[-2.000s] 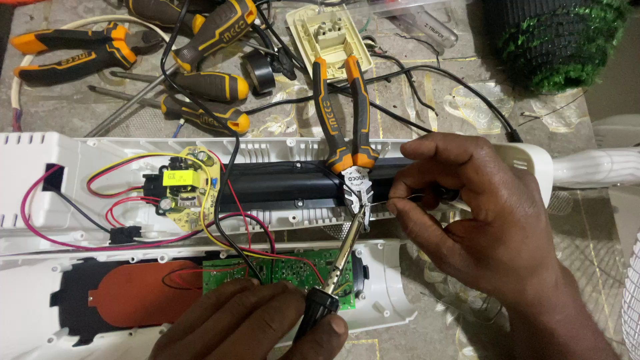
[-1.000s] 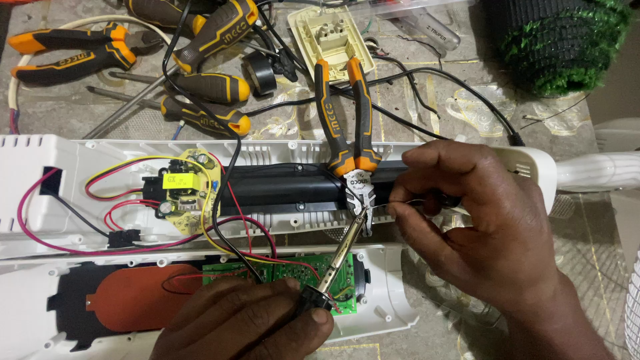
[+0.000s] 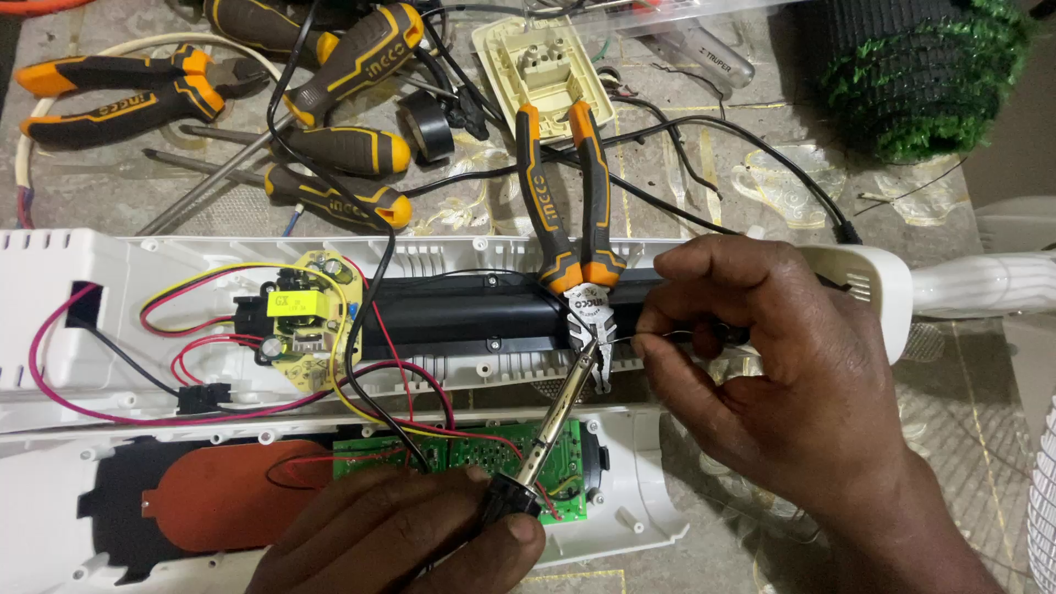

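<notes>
My left hand (image 3: 404, 528) grips a soldering iron (image 3: 554, 421) by its black handle. The iron's tip rests at the jaws of orange-and-grey combination pliers (image 3: 587, 309), which lie across the black channel of an opened white housing (image 3: 462, 375). Between thumb and forefinger, my right hand (image 3: 767, 355) pinches a thin wire-like strand (image 3: 623, 339), whose end reaches the tip; whether it is solder or bare wire I cannot tell. A yellow circuit board (image 3: 318, 322) with a yellow-wrapped transformer sits in the housing. Below lies a second white shell (image 3: 635, 495) with a green circuit board (image 3: 495, 454) and a red oval pad (image 3: 239, 495).
Behind the housing are screwdrivers (image 3: 338, 194), diagonal cutters (image 3: 124, 99), a roll of black tape (image 3: 426, 125), a cream electrical box (image 3: 544, 74) and black cables (image 3: 775, 161). A roll of artificial turf (image 3: 916, 74) stands at the upper right. Loose wires link the two shells.
</notes>
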